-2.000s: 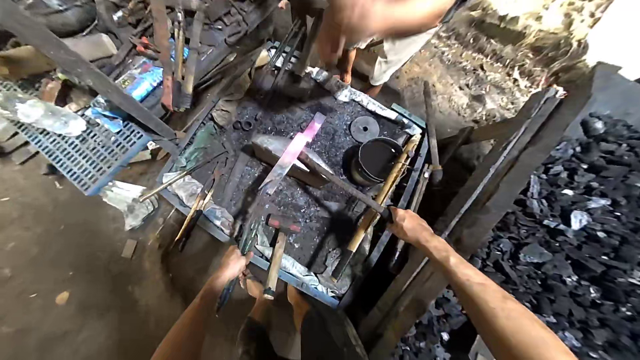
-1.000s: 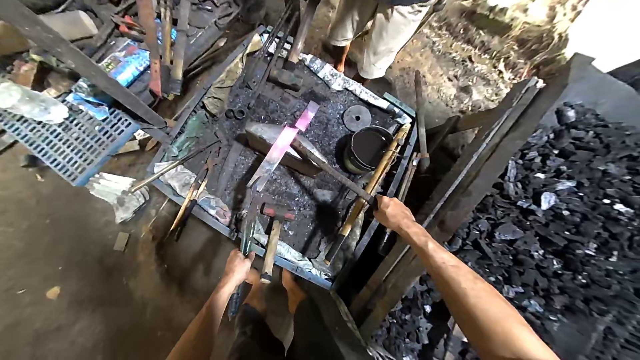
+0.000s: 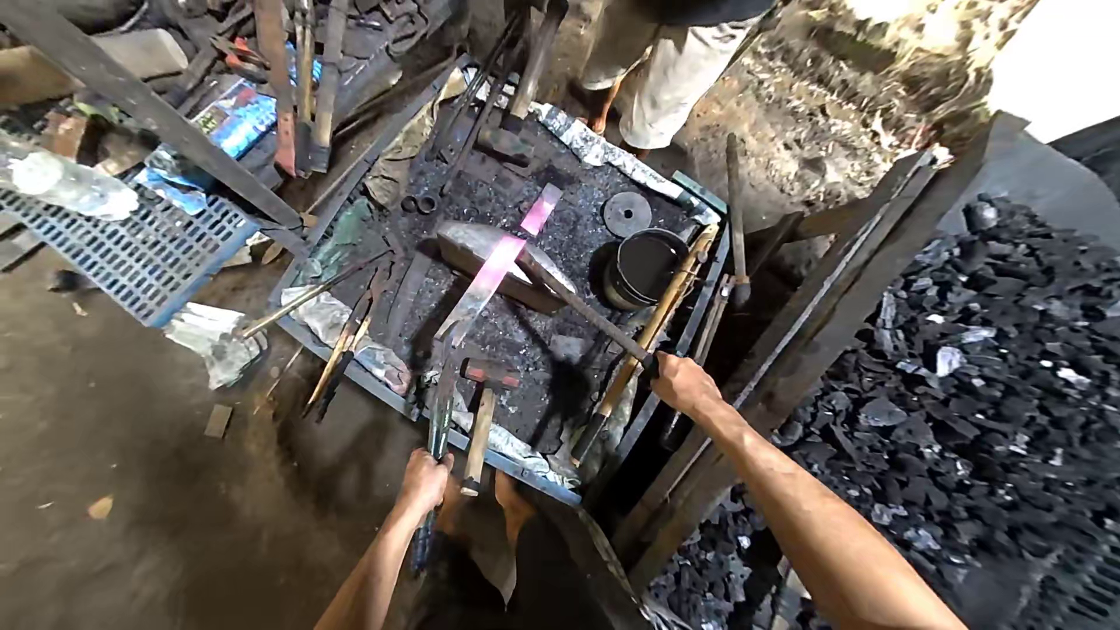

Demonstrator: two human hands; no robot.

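My left hand (image 3: 426, 479) is closed around the handles of metal tongs (image 3: 442, 411), whose jaws meet the near end of a flat steel bar (image 3: 490, 271). The bar glows pink-white and lies across a low anvil (image 3: 464, 241). My right hand (image 3: 687, 382) grips a long thin-handled tool (image 3: 599, 319), its far end over the glowing bar at the anvil. Whether that end touches the bar cannot be told. A short-handled hammer (image 3: 490, 376) lies between my hands, near the tray's front edge. Beyond the anvil, a sledgehammer head (image 3: 506, 147) rests on the dark bed.
A metal-edged tray (image 3: 376, 389) surrounds the anvil. Inside are a dark bucket (image 3: 647, 267), a round disc (image 3: 627, 214) and a bamboo pole (image 3: 652, 328). More tongs (image 3: 346, 350) lie left. Charcoal (image 3: 919, 411) fills the right. A person's legs (image 3: 652, 87) stand beyond.
The other person's blurred hand and arm, seen at the top two seconds ago, have left view. My hands still hold the tongs and the long-handled tool.
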